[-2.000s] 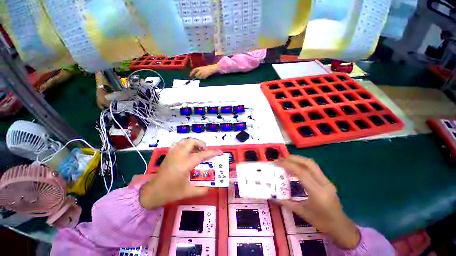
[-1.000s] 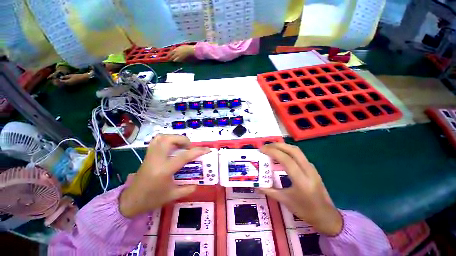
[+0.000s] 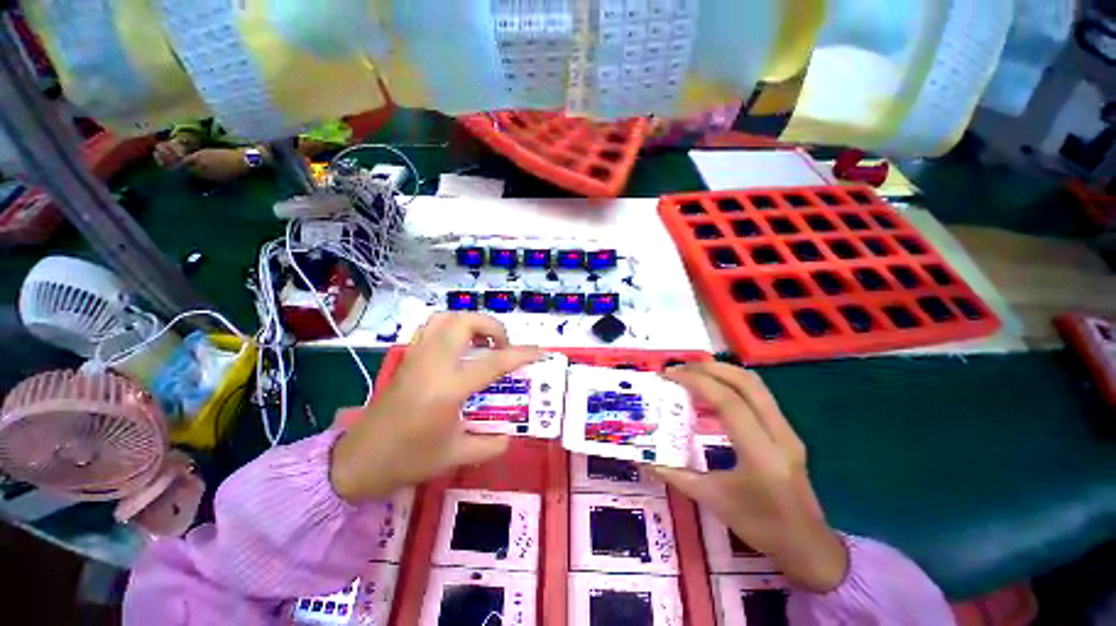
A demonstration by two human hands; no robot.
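Observation:
My left hand (image 3: 428, 397) holds a white handheld device (image 3: 539, 396) by its left end, its screen lit in blue, white and red. My right hand (image 3: 756, 471) holds a second white device (image 3: 661, 419) by its right end, its screen lit in similar colours and the unit slightly tilted. The two devices are side by side, their inner ends close together. Below them a red-pink foam tray (image 3: 553, 489) holds rows of white devices with mostly dark screens. My fingers hide the outer ends of both held devices.
A red foam tray of black watches (image 3: 802, 287) lies at the right. Two rows of lit modules (image 3: 535, 301) lie on a white board. White cables (image 3: 349, 232), a pink fan (image 3: 86, 434), a white fan (image 3: 74, 306) and a yellow bin (image 3: 220, 397) stand left. Papers (image 3: 539, 55) hang above.
The right device first showed a plain white face, then a lit screen; it is now tilted. Both screen pictures changed. At the back, another person's hand is gone and a red tray has come nearer.

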